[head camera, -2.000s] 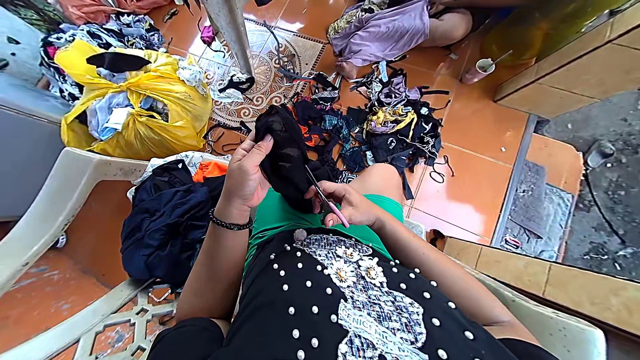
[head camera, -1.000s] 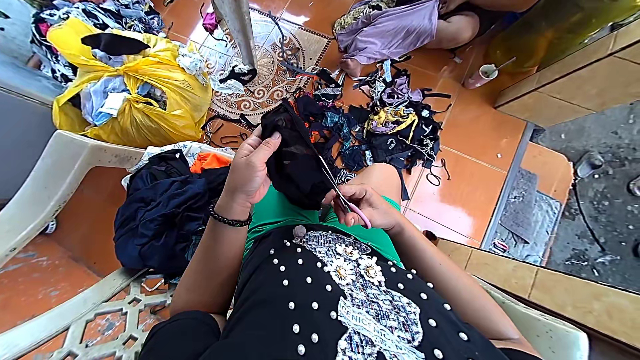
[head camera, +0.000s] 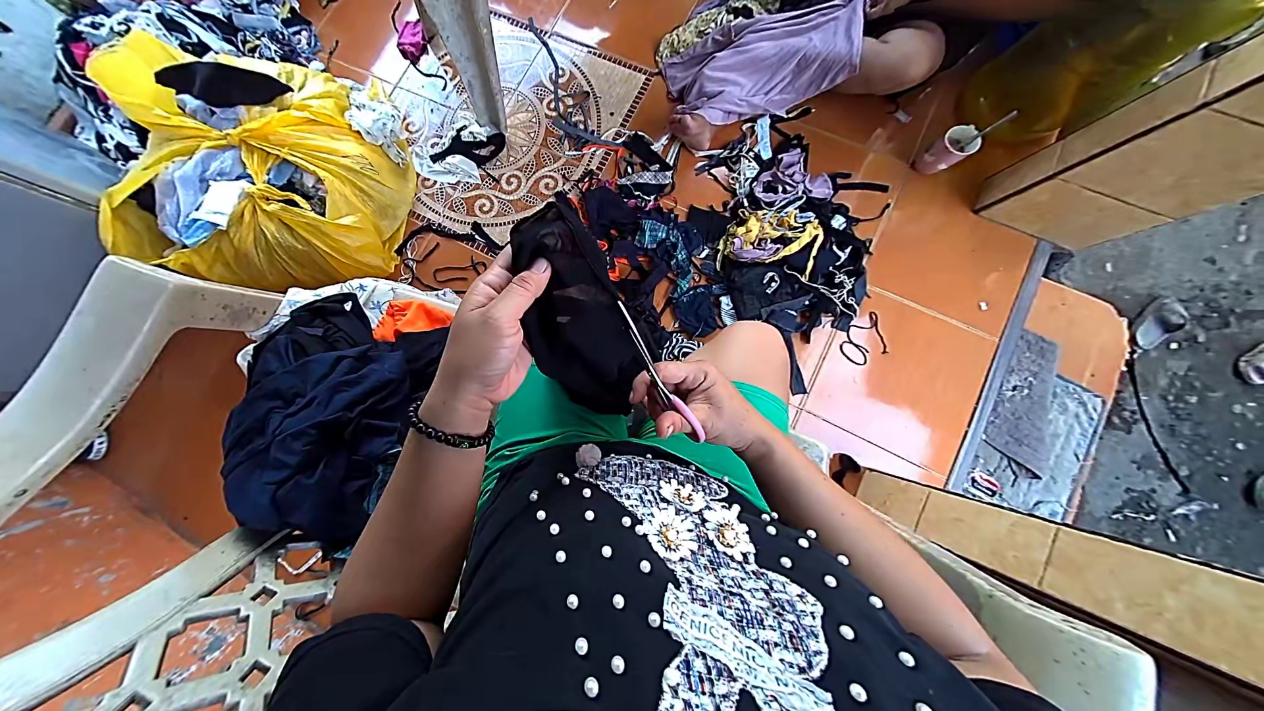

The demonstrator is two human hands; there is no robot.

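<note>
My left hand [head camera: 502, 331] pinches the upper left edge of a dark, thin cloth [head camera: 583, 331] between thumb and fingers. In my right hand [head camera: 701, 400] are scissors with pink handles [head camera: 683, 419]; their blades point up and to the left along the cloth's right side. How far the blades are apart is hard to tell. The cloth hangs over my lap, above green shorts [head camera: 548, 415]. Beyond it, a heap of cloth scraps and strips [head camera: 765, 237] lies on the tiled floor. Dark blue garments [head camera: 306, 425] are piled to the left of my left forearm.
A yellow plastic bag [head camera: 296, 237] stuffed with cloth stands at the upper left, near a pole [head camera: 469, 59]. White plastic chair parts [head camera: 148, 296] flank me. Another person's leg and purple garment [head camera: 770, 59] are at the top. A cup [head camera: 950, 150] stands beside a tiled ledge [head camera: 1116, 197].
The scissors' blades, more plainly apart one second ago, now appear closer together along the cloth. My left hand keeps its hold on the cloth.
</note>
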